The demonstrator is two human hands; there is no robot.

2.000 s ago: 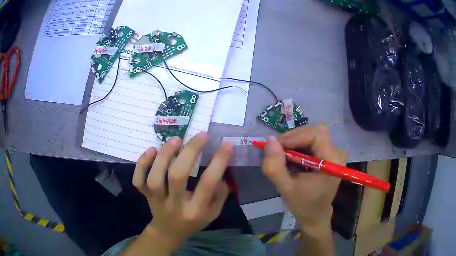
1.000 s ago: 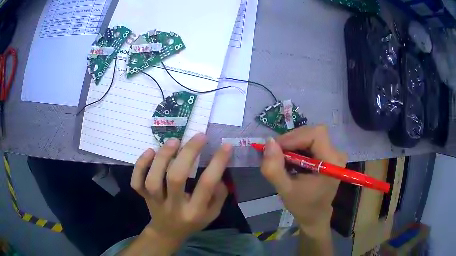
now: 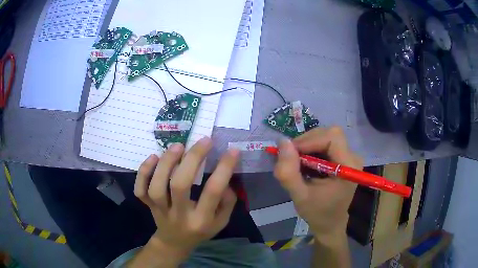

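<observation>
My right hand (image 3: 319, 183) holds a red marker pen (image 3: 361, 179), its tip at a whitish label strip (image 3: 252, 146) with red handwriting at the bench's front edge. My left hand (image 3: 183, 191) is spread palm down. Its index fingertip is at the strip's left end, and its other fingertips are by the notebook's lower edge. A green circuit board (image 3: 177, 120) with a label lies just above my left fingers. Another labelled board (image 3: 291, 119) lies above my right hand. Two more labelled boards (image 3: 158, 55) (image 3: 108, 55) lie on the open notebook (image 3: 126, 118). Thin black wires curl from the boards.
Black moulded housings (image 3: 390, 73) with shiny film lie at the right. Printed sheets (image 3: 52, 68) lie at the left and under the notebook. Red-handled scissors (image 3: 7, 78) are at the left edge. Part of a green board (image 3: 375, 4) shows at the back.
More red characters stand on the strip than before. The pen and my right hand have barely moved, and my left hand stays on the strip's end. The view has shifted slightly.
</observation>
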